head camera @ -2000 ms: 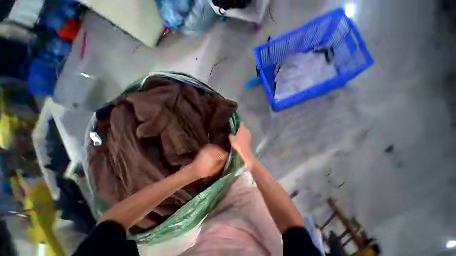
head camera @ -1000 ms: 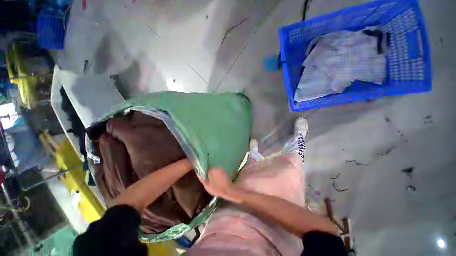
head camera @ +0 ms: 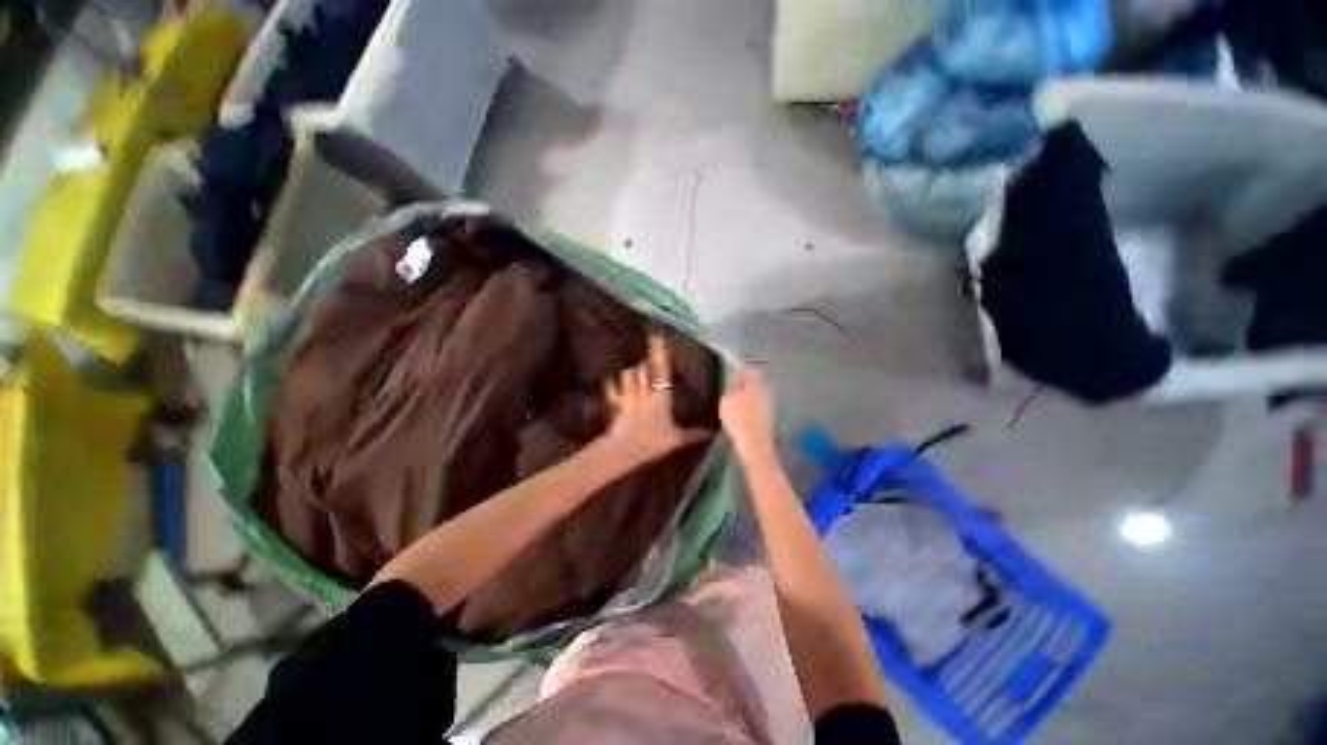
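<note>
A large green woven sack [head camera: 243, 463] stands open in front of me, filled with brown garments [head camera: 422, 393]. A small white label [head camera: 415, 259] shows on the cloth near the sack's far left rim. My left hand [head camera: 645, 408] lies with spread fingers on the brown cloth inside the sack, near the right rim; it wears a ring. My right hand [head camera: 745, 408] is closed on the sack's rim at the right side. The picture is slightly blurred.
A blue plastic basket [head camera: 1077, 629] with a whitish bundle [head camera: 910, 575] is on the floor at lower right. White bins [head camera: 1237, 138] with dark cloth [head camera: 1070, 269] stand at upper right. Blue plastic bags [head camera: 939, 124] lie beside them. Yellow material [head camera: 66, 510] and more bins are left.
The view has turned, so the basket now shows lower right. The sack's mouth faces up again, after being tilted with its green side showing. My left hand has come into view on the cloth.
</note>
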